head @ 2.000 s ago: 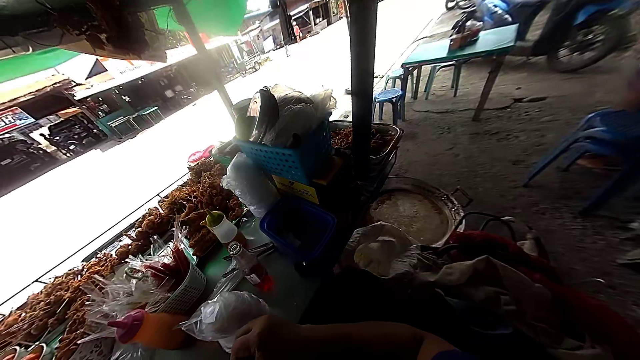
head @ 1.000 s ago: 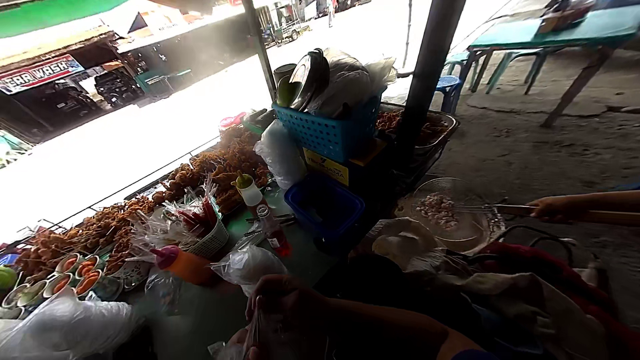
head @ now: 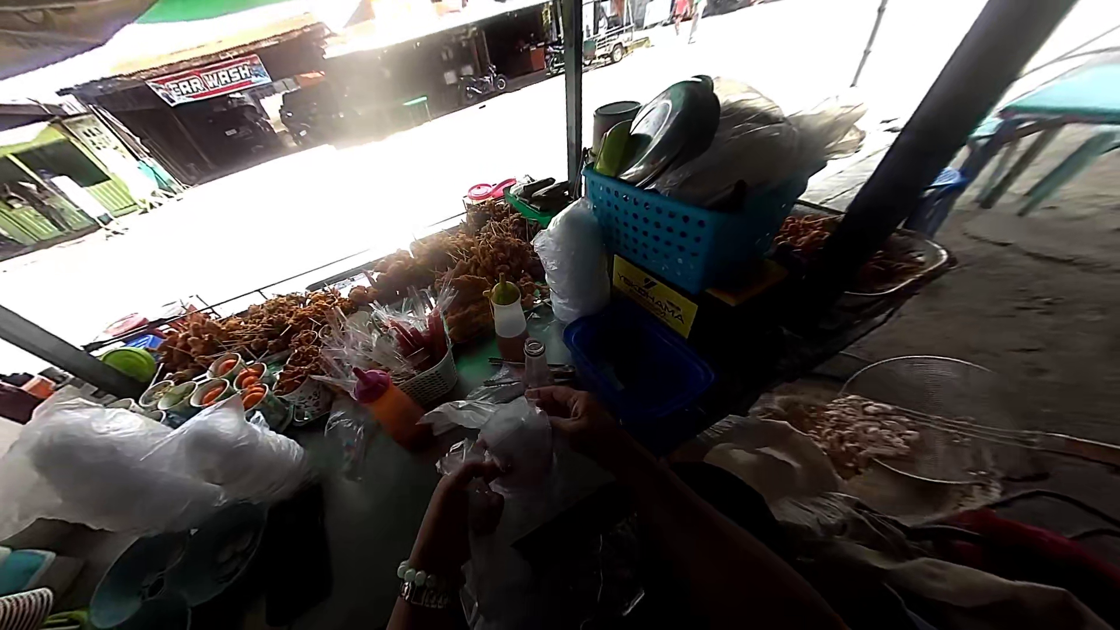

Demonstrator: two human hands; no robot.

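Both my hands are on a clear plastic bag [head: 518, 442] low in the middle of the view. My left hand [head: 468, 499], a beaded bracelet at its wrist, grips the bag's lower left side. The fingers of my right hand [head: 573, 420] pinch its upper right edge. Just beyond my right fingers stands a clear glass bottle [head: 535, 363], with a squeeze bottle with a yellow-green cap [head: 507, 319] behind it. An orange squeeze bottle with a pink cap [head: 389, 407] leans left of the bag. What the bag contains is too dim to tell.
Fried food on sticks [head: 262, 328] lines the stall's far side. A blue basin [head: 639, 363] and a perforated blue basket [head: 674, 223] stand beyond my right hand. Cups of sauce [head: 210, 394] and white plastic bags [head: 114, 455] lie left. A wire strainer [head: 927, 420] holding pale food is at right.
My left hand has come into view at the bag, and my right hand has moved up beside the glass bottle. The other person's hand on the strainer's handle has left the view. The view has swung left.
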